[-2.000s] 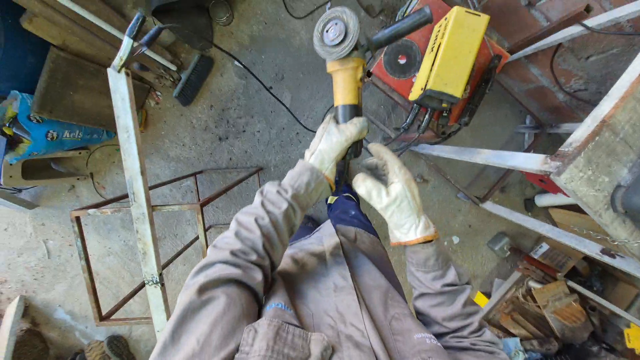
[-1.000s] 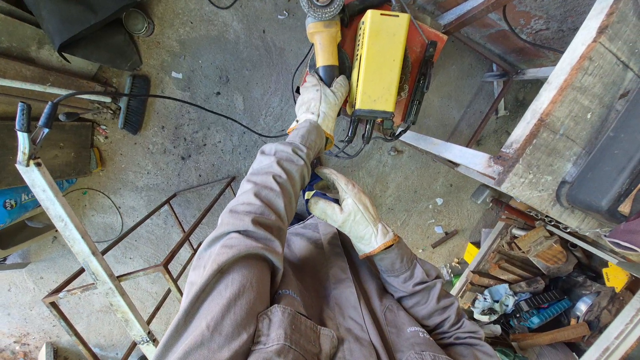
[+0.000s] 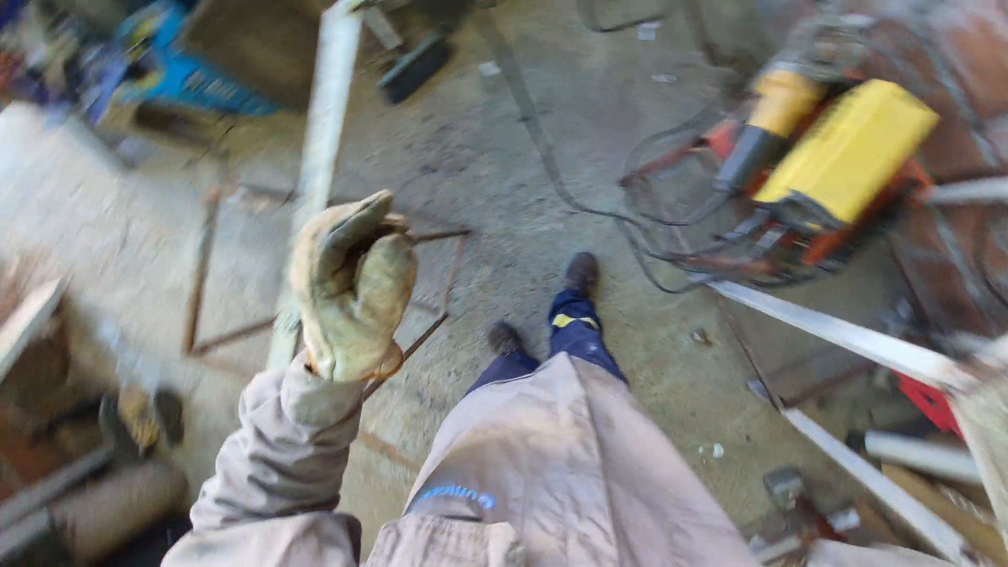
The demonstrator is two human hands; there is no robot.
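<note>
My left hand [image 3: 352,287], in a pale leather work glove, is raised at left centre with its fingers curled and the thumb apart. Nothing shows in its grasp. It overlaps a long whitish metal bar [image 3: 319,134]; whether they touch cannot be told. My right hand is out of view. An angle grinder [image 3: 776,106] with a yellow body and dark handle lies at upper right, against a yellow box-shaped machine [image 3: 850,153] on a red base. The grinder's head is blurred.
A rusty metal frame [image 3: 202,272] lies on the concrete floor behind the bar. Cables [image 3: 551,177] run across the floor to the machine. A brush head [image 3: 416,67] lies at the top. Pale metal legs [image 3: 843,327] stand at right, near a hammer-like tool [image 3: 785,487].
My left hand has let go of the angle grinder, which now lies by the yellow machine, and has moved left. My right hand has left the view. The view has shifted greatly.
</note>
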